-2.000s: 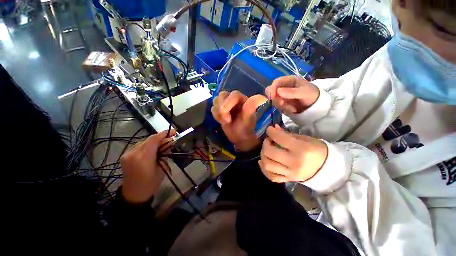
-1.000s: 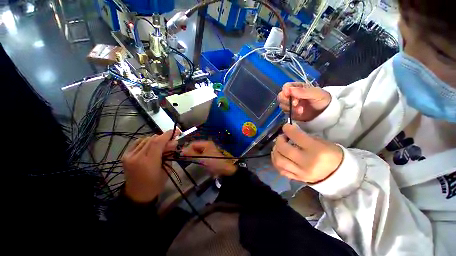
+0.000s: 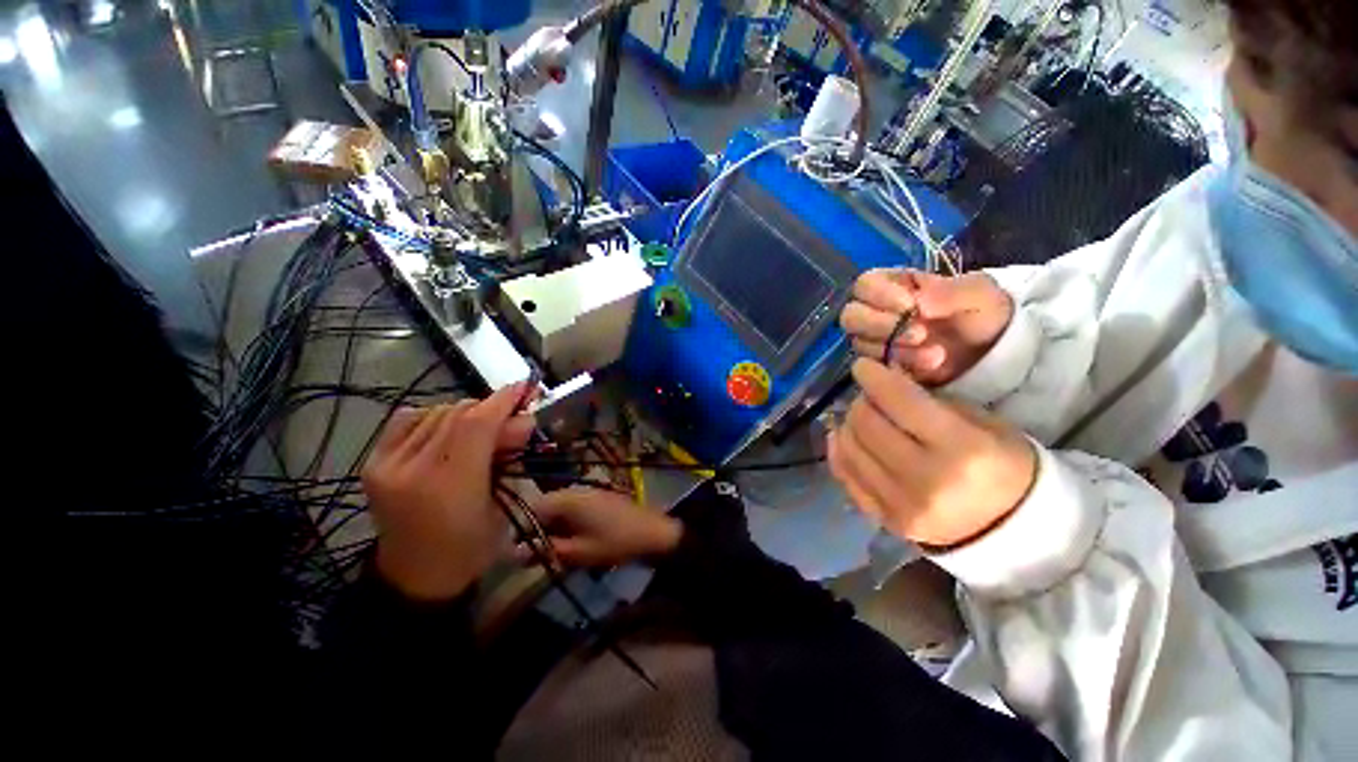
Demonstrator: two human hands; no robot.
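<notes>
My left hand (image 3: 440, 499) is closed around several thin black cables (image 3: 574, 599), whose ends hang down and to the right over my lap. Its fingertips are at the near end of the white machine arm (image 3: 480, 354). My right hand (image 3: 608, 529) is just right of my left, low beside the cables, with its fingertips partly hidden behind them. I cannot tell whether it grips one. Another black cable (image 3: 775, 465) runs right to the other person's hands (image 3: 931, 462), which pinch its end between the fingertips.
A large mass of black cables (image 3: 283, 357) lies at left. A white machine cover (image 3: 574, 310) stands beside the arm. Behind it is a blue control box with a touchscreen (image 3: 760, 268) and emergency stop button (image 3: 748, 384). Yellow-handled pliers (image 3: 641, 479) lie behind my right hand. A person in white (image 3: 1102, 432) is at right.
My right hand has come down from near the other person's hands to beside my left hand, then slightly lower. My left hand keeps its cables. The other person's hands have shifted slightly right in view.
</notes>
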